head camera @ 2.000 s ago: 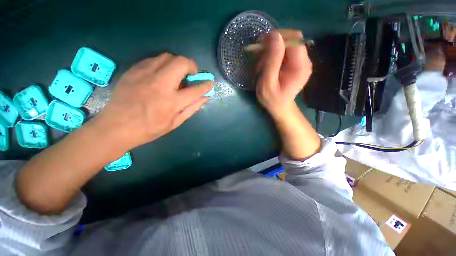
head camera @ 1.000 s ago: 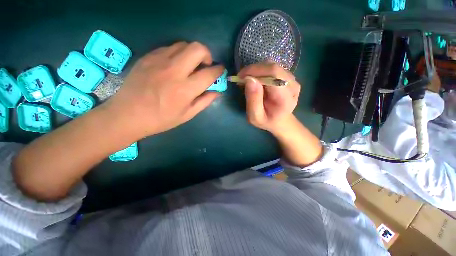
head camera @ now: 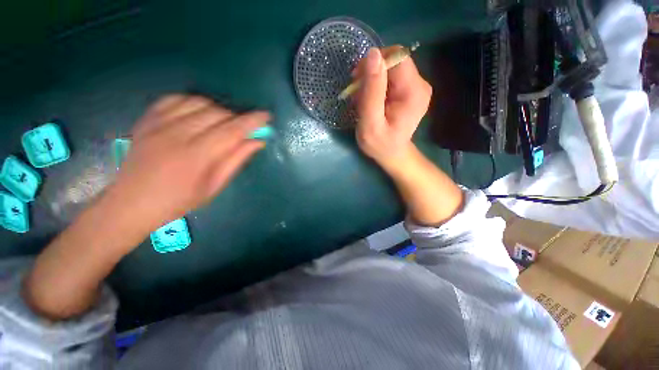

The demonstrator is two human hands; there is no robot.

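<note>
My left hand (head camera: 181, 148) is blurred and holds a turquoise housing (head camera: 261, 133) between its fingertips, mostly hidden by the fingers. My right hand (head camera: 394, 101) grips a tan pencil-like pick-up pen (head camera: 396, 58). The pen's thin tip points down over the round grey parts dish (head camera: 318, 61), which is speckled with shiny dots. I cannot tell if the tip touches the dish. My right hand covers the dish's right edge.
Loose turquoise housings (head camera: 45, 144) lie at the left, one (head camera: 171, 235) below my left wrist. A black ribbed box (head camera: 462, 101) and a white-wrapped handle (head camera: 597, 141) are at the right. Brown cartons (head camera: 578, 278) and a person's white sleeve (head camera: 639, 137) are beyond.
My left hand has moved left with the housing, away from the pen. My right hand has moved up, taking the pen tip from the housing to over the dish. The view has shifted.
</note>
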